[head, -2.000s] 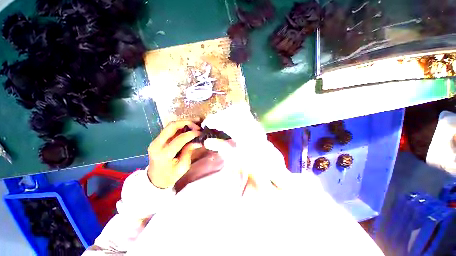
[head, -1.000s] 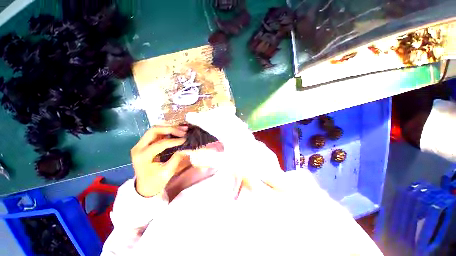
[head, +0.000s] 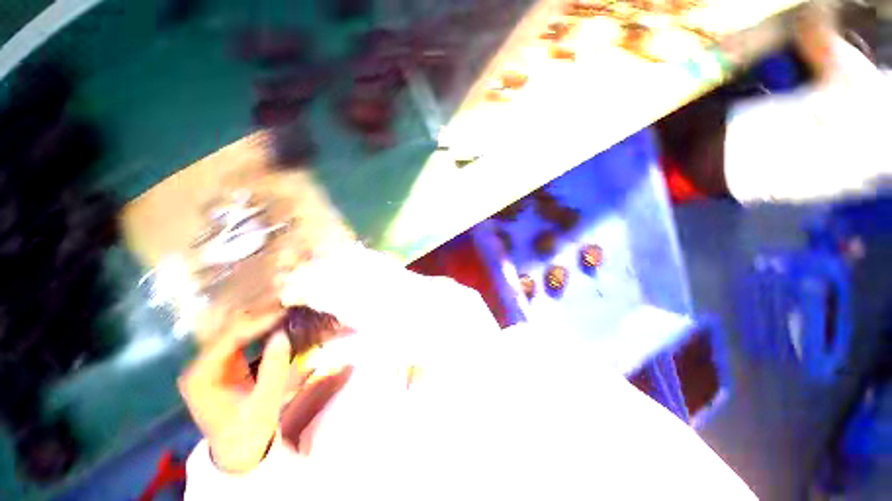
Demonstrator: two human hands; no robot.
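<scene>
The picture is blurred. My left hand (head: 235,396), bare, holds a black ribbed part (head: 311,328) just in front of my body, below the cardboard pad. My right hand (head: 337,289), in an overexposed white glove, is closed around the other side of the same part; its finger outlines blend into the white sleeve. A stained tan cardboard pad (head: 171,220) lies on the green bench, with a bright white paste-like patch (head: 235,235) on it.
A dark heap of black parts (head: 44,205) lies at left, loose dark parts (head: 372,98) beyond the pad. A blue bin (head: 626,250) at right below the bench edge holds several ribbed round parts (head: 556,279). Another person's white sleeve (head: 812,142) shows at upper right.
The view has swung right, so bench, pad and bin appear shifted left and tilted. Another person's hand and sleeve show more at upper right. The black part remains between my hands.
</scene>
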